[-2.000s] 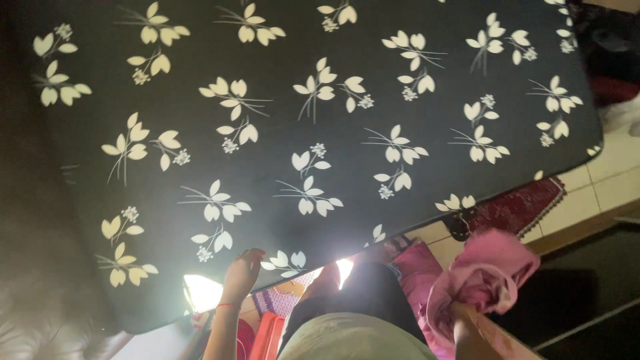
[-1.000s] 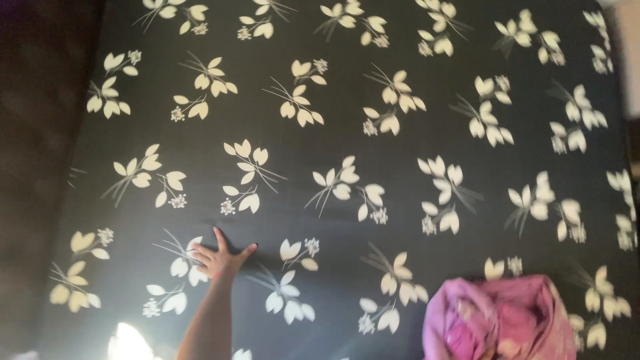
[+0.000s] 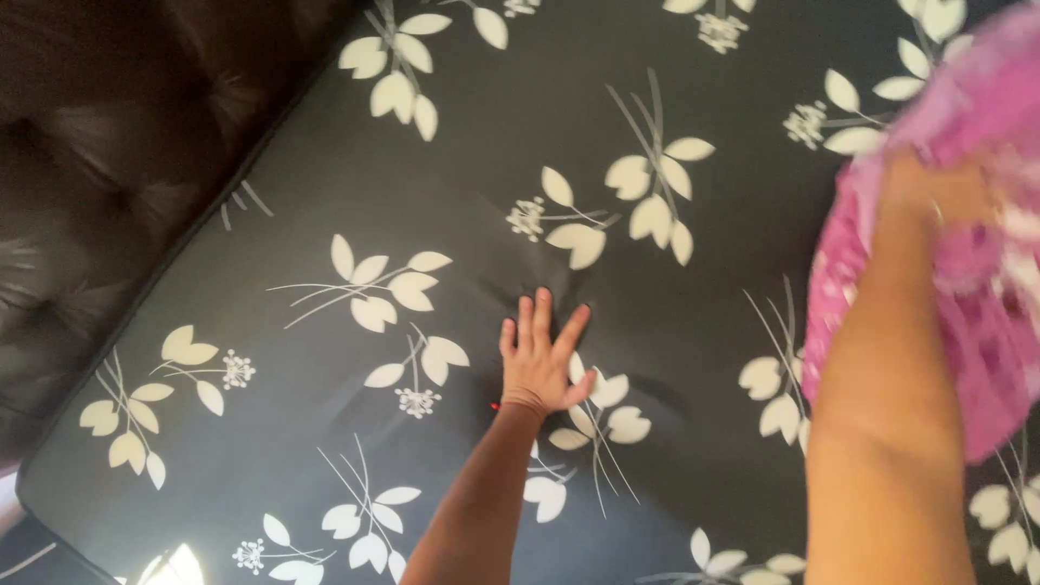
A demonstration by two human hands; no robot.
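My left hand (image 3: 543, 357) presses flat on a dark mattress cover (image 3: 487, 146) printed with pale leaves and flowers, its fingers spread, with faint creases around it. At the right, my right hand (image 3: 946, 191) is blurred and lies against a bunched pink cloth (image 3: 894, 276); it appears to grip the folds, though the cloth hides the fingertips. The cloth hangs over or rests on the right part of the cover; which of these cannot be told.
A dark brown tufted headboard (image 3: 122, 146) runs along the upper left edge of the mattress. A bright patch of light (image 3: 175, 567) shows at the lower left, by the mattress corner.
The left hand was at the near edge of the mattress two seconds ago and now lies farther in on it. The pink cloth has moved up along the right side. The view has shifted closer.
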